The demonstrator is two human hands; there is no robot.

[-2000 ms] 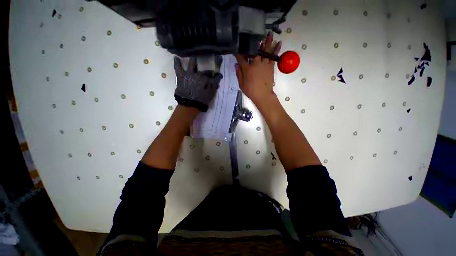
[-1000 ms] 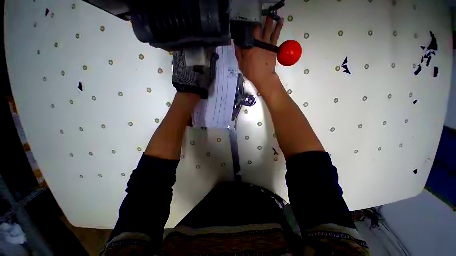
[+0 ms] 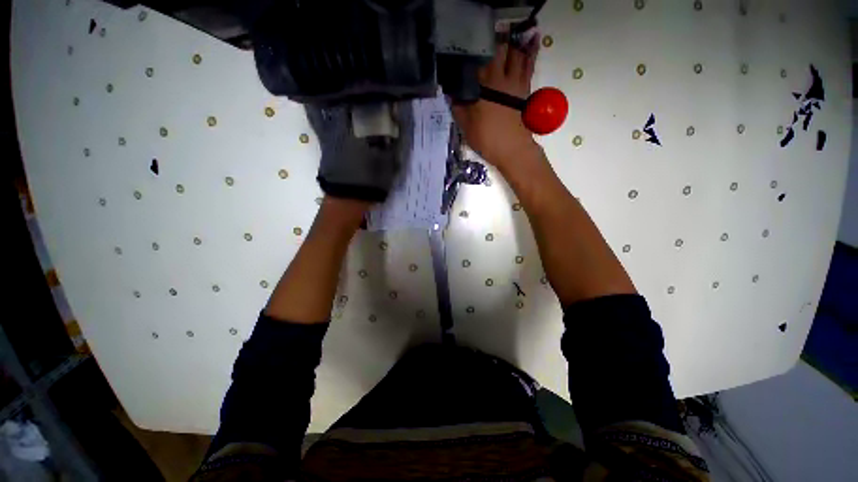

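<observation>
A fabric stack topped by a white paper marker [image 3: 414, 184] with printed lines lies under the black and grey machine head [image 3: 348, 47]. A silver spring clamp [image 3: 463, 175] grips its right edge. My left hand [image 3: 357, 155], in a grey mesh glove with a dark wrist strap, lies on the stack's left part; it is blurred and its fingers are partly hidden by the head. My bare right hand [image 3: 499, 108] lies at the stack's upper right, partly behind the lever, with fingers pointing forward. The blade is hidden.
A guard height lever with a red ball knob [image 3: 545, 110] stands right of the head. A slot cover strip [image 3: 440, 282] runs towards me in the white table [image 3: 583, 226]. Black offcuts [image 3: 806, 111] lie at far right, with another scrap [image 3: 651, 130] nearer and one at left.
The paper-topped stack and its clamp have moved forward, further under the head. My right hand has shifted slightly forward and right. My left hand stays on the stack.
</observation>
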